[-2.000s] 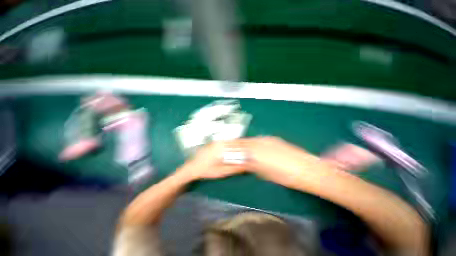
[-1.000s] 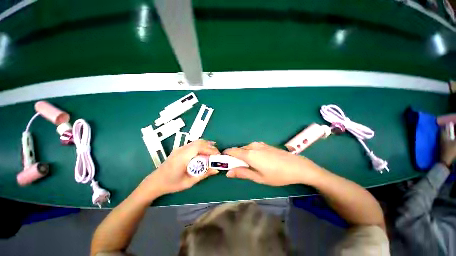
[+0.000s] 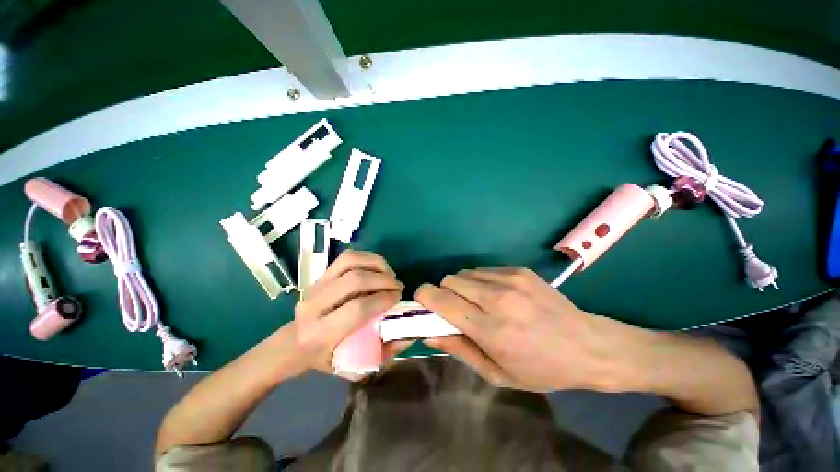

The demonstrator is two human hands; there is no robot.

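My left hand (image 3: 350, 302) is bare and grips the pink head (image 3: 359, 348) of a hair dryer near the bench's front edge. My right hand (image 3: 516, 323) is bare and grips its white stem (image 3: 414, 323), with a narrow dark slot showing between the hands. The stem's far end is hidden under my right fingers. A lead comes out beyond my right hand to a pink handle sleeve (image 3: 608, 226) with two dark holes. Its tied pale pink cord (image 3: 707, 175) and plug (image 3: 760, 269) lie to the right. Several white inner covers (image 3: 297, 164) lie loose behind my left hand.
Another unfinished dryer (image 3: 55, 316) with its sleeve (image 3: 57, 200) and cord bundle (image 3: 132, 270) lies at the left. A white rail (image 3: 497, 69) with a grey upright (image 3: 299, 41) runs behind. A blue item (image 3: 832, 212) is at the right edge.
The view has moved closer and shifted. The dryer in my hands has turned: its round grille faced up a second ago, and now the pink side of the head shows.
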